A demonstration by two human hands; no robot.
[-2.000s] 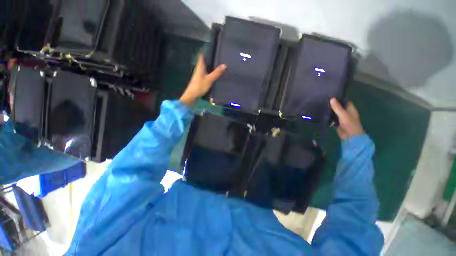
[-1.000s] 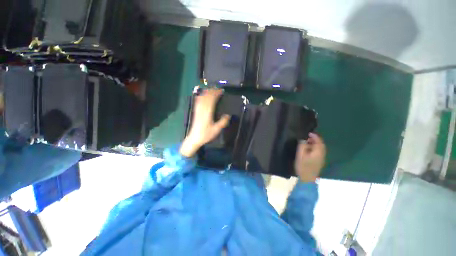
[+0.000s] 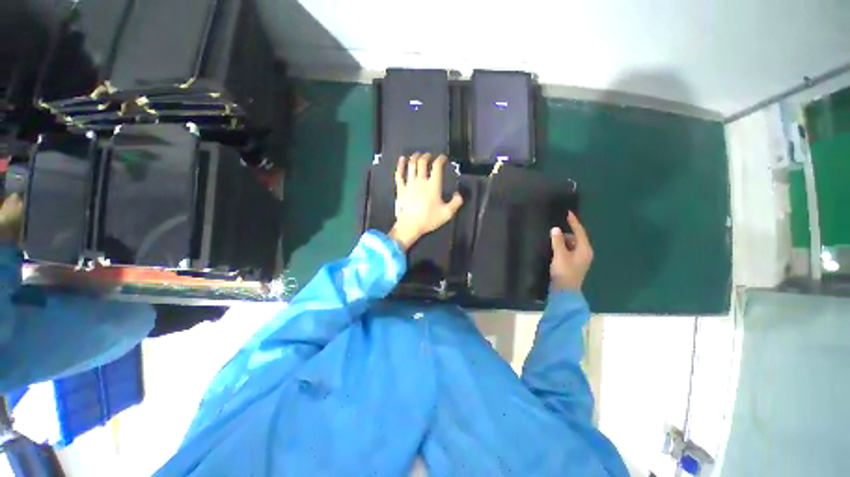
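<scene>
Two black tablets lie side by side nearest me, with dark screens: the near left tablet (image 3: 431,250) and the near right tablet (image 3: 513,233). My left hand (image 3: 424,197) lies over the upper part of the near left tablet, fingers spread, holding nothing. My right hand (image 3: 570,253) is at the right edge of the near right tablet, its thumb over the edge; its other fingers are partly hidden. Beyond them lie the far left tablet (image 3: 415,126) and the far right tablet (image 3: 501,130), both with small white text on dark screens.
Dark stacked tablets (image 3: 154,191) fill the left of the green bench mat (image 3: 652,205), with more piles behind. A pale wall (image 3: 559,37) runs along the back. Another person's blue sleeve (image 3: 65,331) is at the left edge, above blue bins (image 3: 98,396).
Both hands came back from the far tablets to the near pair. Since the last earlier frame, my left hand has moved right and its fingers have spread. My right hand stays at the near right tablet's edge.
</scene>
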